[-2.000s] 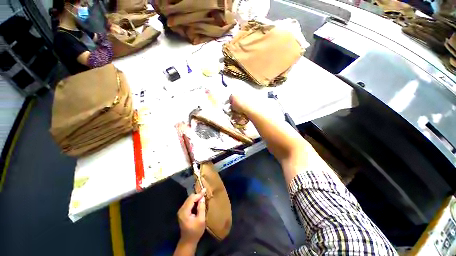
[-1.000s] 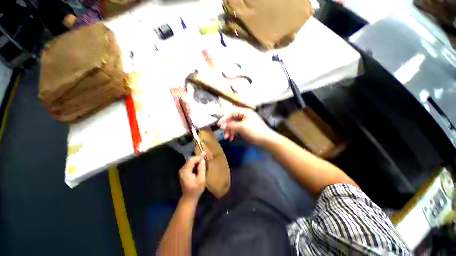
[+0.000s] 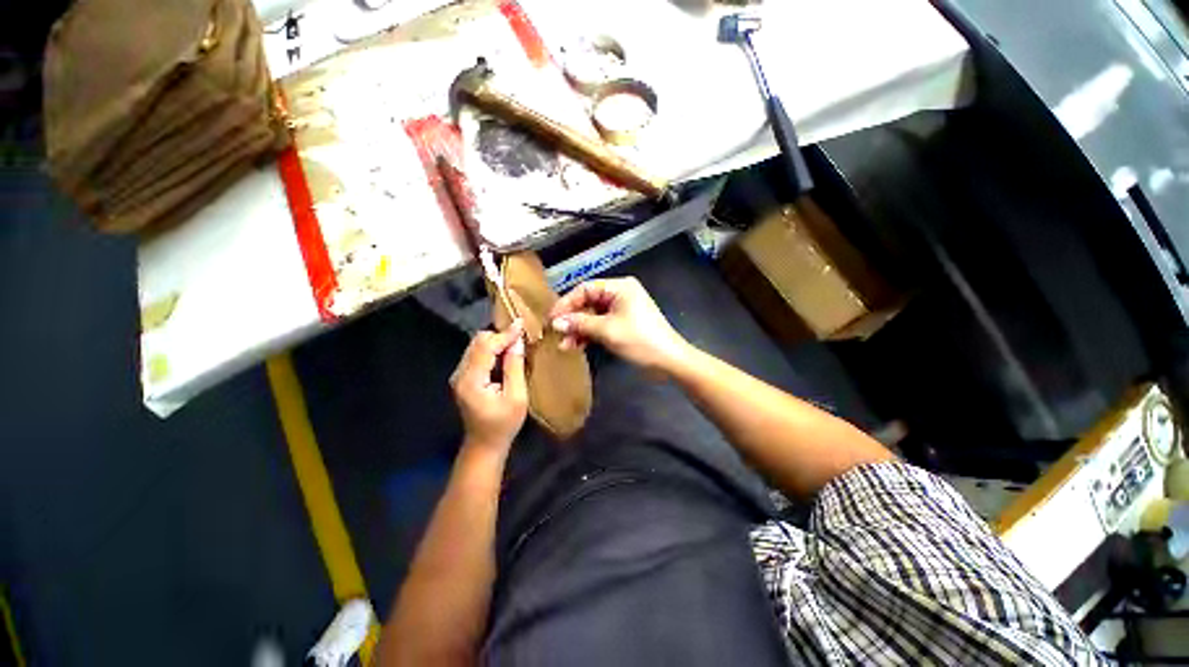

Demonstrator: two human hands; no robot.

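Note:
A brown zippered pouch (image 3: 561, 384) hangs over my lap at the table's front edge, its upper end by the tip of the narrow bar (image 3: 459, 206). My left hand (image 3: 490, 388) is shut on the pouch's left edge, thumb and finger pinched at the thin zipper line. My right hand (image 3: 623, 321) is at the pouch's right side with thumb and forefinger drawn together, close to the left fingertips. Whether it grips the pouch or a tiny part is too small to tell.
A wooden-handled hammer (image 3: 574, 141) lies mid-table beside two tape rings (image 3: 623, 110). A thin black tool (image 3: 580, 212) lies near the edge. A steel-shaft hammer (image 3: 772, 111) lies at right, its grip past the edge. Brown panels (image 3: 157, 111) are stacked left. A cardboard box (image 3: 811, 271) sits below the table.
My right hand has come back from the tape rings on the table to the pouch beside my left hand. My left hand keeps its hold. The view has tilted down.

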